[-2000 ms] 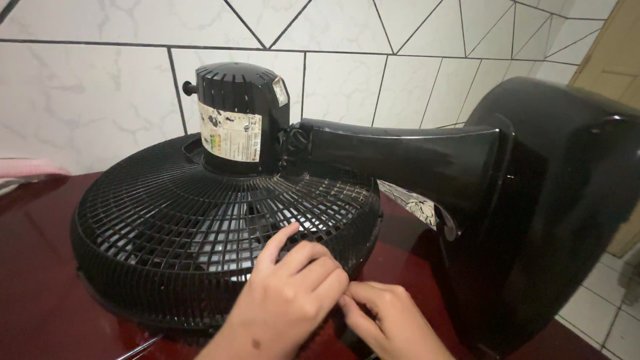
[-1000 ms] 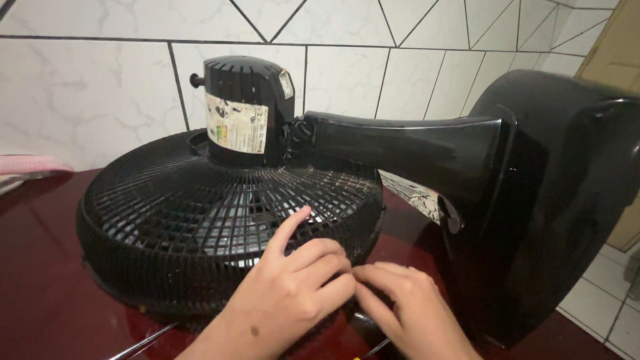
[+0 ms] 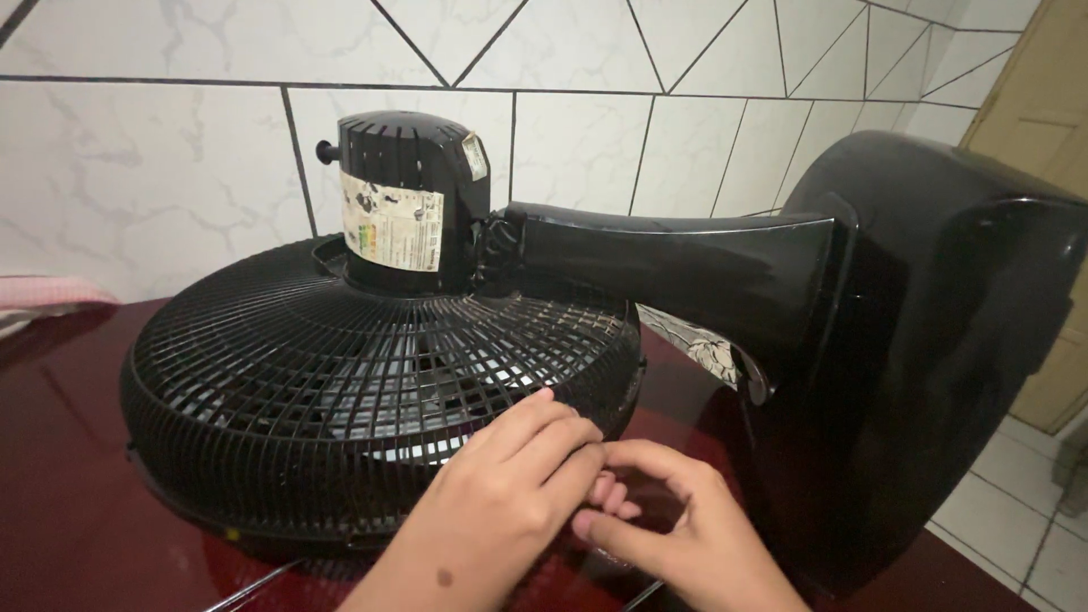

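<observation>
A black electric fan lies face down, its round grille (image 3: 280, 374) on a dark red glossy table. The motor housing (image 3: 412, 204) stands upright on top, with a worn label around it. From there the fan's neck (image 3: 680, 263) runs right to the large black base (image 3: 918, 357). My left hand (image 3: 510, 484) is at the grille's near right edge, fingers curled. My right hand (image 3: 680, 518) meets it, thumb and forefinger apart around the left fingertips. Whether either hand holds something small cannot be seen.
A glossy dark red tabletop (image 3: 68, 408) lies under the fan. Thin metal rods (image 3: 255, 586) show at the near edge. A pink and white cloth (image 3: 51, 293) lies at the far left. Behind stands a white tiled wall (image 3: 569, 144), with a wooden door (image 3: 1033, 127) at the right.
The raised forefinger of my left hand has come down closer to its other fingers. My right thumb and forefinger have spread apart.
</observation>
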